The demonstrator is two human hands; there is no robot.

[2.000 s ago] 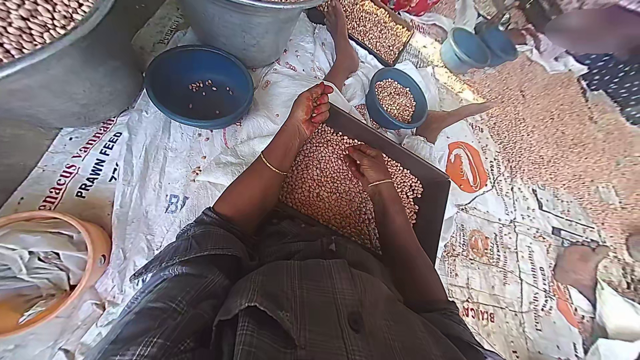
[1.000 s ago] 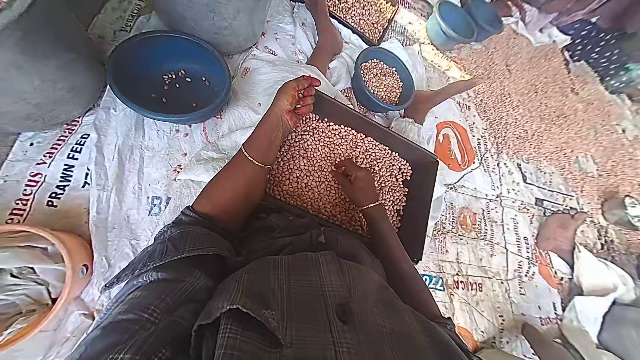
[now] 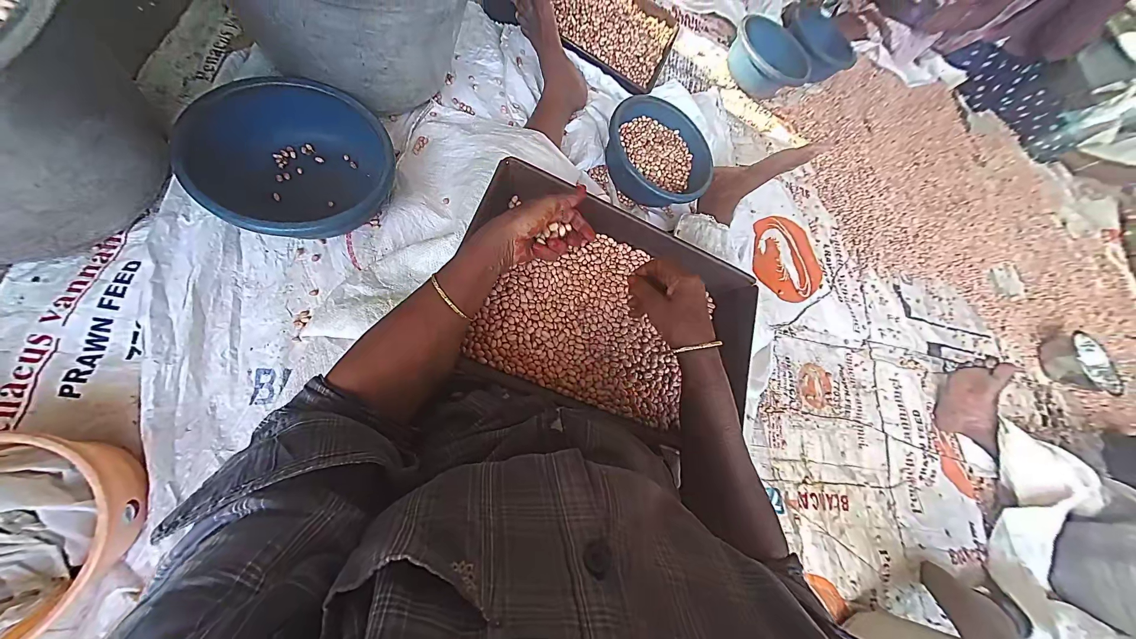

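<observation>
A dark rectangular tray (image 3: 742,330) full of pinkish-brown nuts or kernels (image 3: 577,328) lies at my lap. My left hand (image 3: 543,229) is over the tray's upper left part, palm up, its fingers curled around several pale kernels (image 3: 555,232). My right hand (image 3: 666,297) is at the right side of the heap, knuckles up, with the fingertips turned down and partly hidden; whether it holds a kernel cannot be told. Each wrist wears a thin bangle.
A blue basin (image 3: 284,217) with a few kernels stands at the left, a smaller blue bowl (image 3: 658,151) of kernels beyond the tray. Large grey metal tubs (image 3: 355,53), an orange basin (image 3: 124,497), another filled tray (image 3: 621,44), printed sacks, spread kernels and other people's feet surround me.
My left hand has moved down and inward over the tray, from near its upper left corner. My right hand has shifted toward the tray's right side.
</observation>
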